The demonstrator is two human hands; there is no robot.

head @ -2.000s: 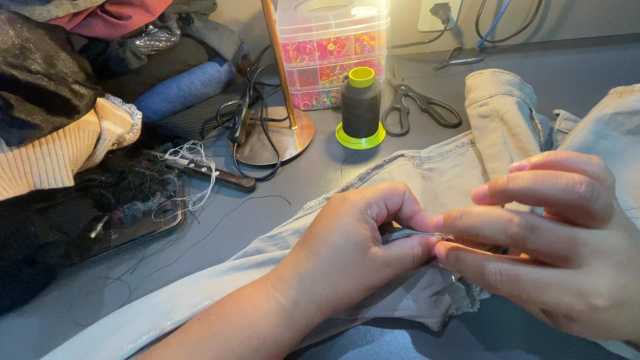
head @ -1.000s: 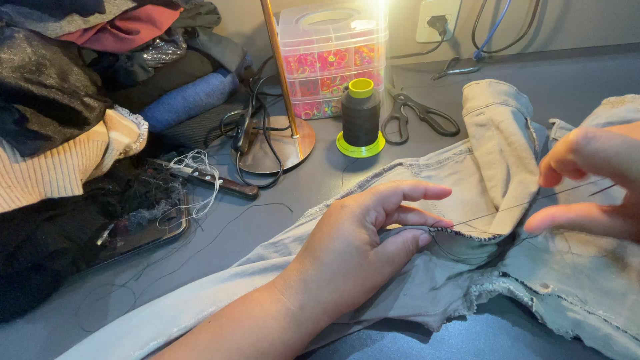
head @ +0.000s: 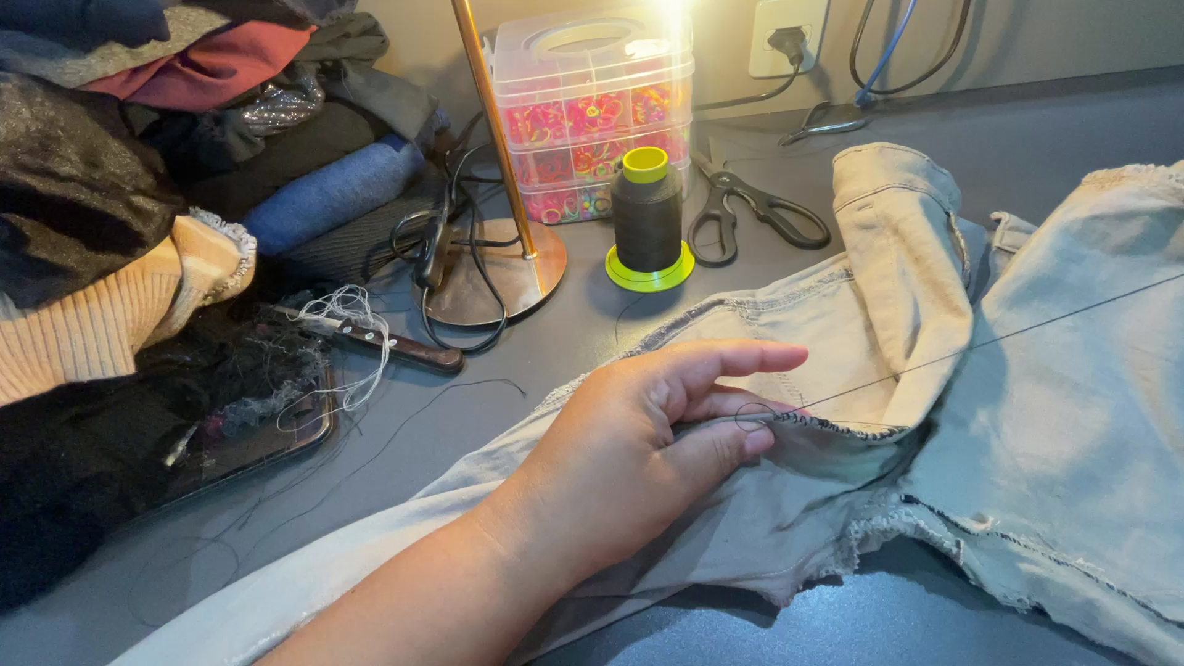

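Note:
My left hand (head: 638, 453) pinches the edge of a light grey fabric garment (head: 1073, 370) between thumb and fingers. Dark overcast stitches (head: 832, 426) run along that edge, to the right of my thumb. From the pinched spot a dark thread (head: 1045, 321) stretches taut up to the right and leaves the view, with a small loop of thread by my thumb tip. My right hand is out of view. The garment has frayed raw edges at the lower middle and a folded band standing up behind the stitched edge.
Behind stand a dark thread cone (head: 647, 217), black-handled scissors (head: 763, 213), a clear plastic case (head: 592, 120) of small colourful bands, and a lamp base (head: 504, 268) with its cord. At left are a pile of clothes (head: 213, 74) and a wooden-handled knife (head: 398, 347) under loose white thread.
My right hand was close beside my left, then moved right with the thread and out of view. The thread now runs taut. My left hand stays at the fabric edge.

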